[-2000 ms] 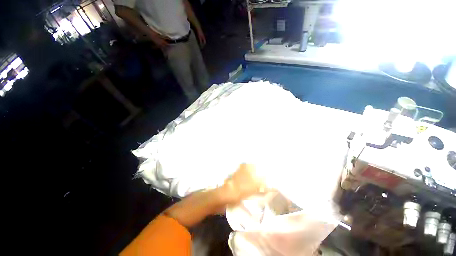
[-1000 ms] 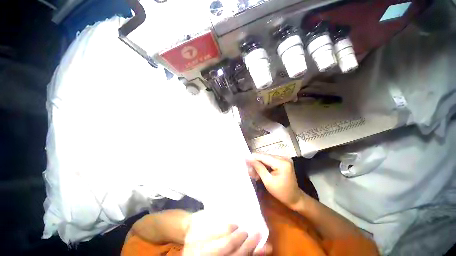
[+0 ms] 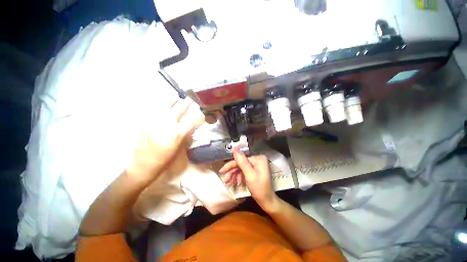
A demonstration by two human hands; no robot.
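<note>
A white fabric panel (image 3: 197, 187) lies at the left end of the overlock machine (image 3: 302, 38) and hangs towards my body. My left hand (image 3: 166, 135) is on the fabric, fingers closed on it beside the needle area, partly washed out by glare. My right hand (image 3: 251, 176) is just below the presser foot (image 3: 233, 134), its index finger at a small light piece by the foot; I cannot tell if it grips it. A grey plate (image 3: 209, 152) shows between the hands.
A large white heap (image 3: 66, 138) lies left of the machine. Greyish-white pieces (image 3: 409, 199) lie at the right. White tension knobs (image 3: 310, 108) stand on the machine front. A small dark tool (image 3: 320, 134) lies on the bed below them.
The view has shifted over the machine. My left hand has moved up from the near fabric edge to beside the needle area. My right hand has let go of the fabric edge and moved to the foot.
</note>
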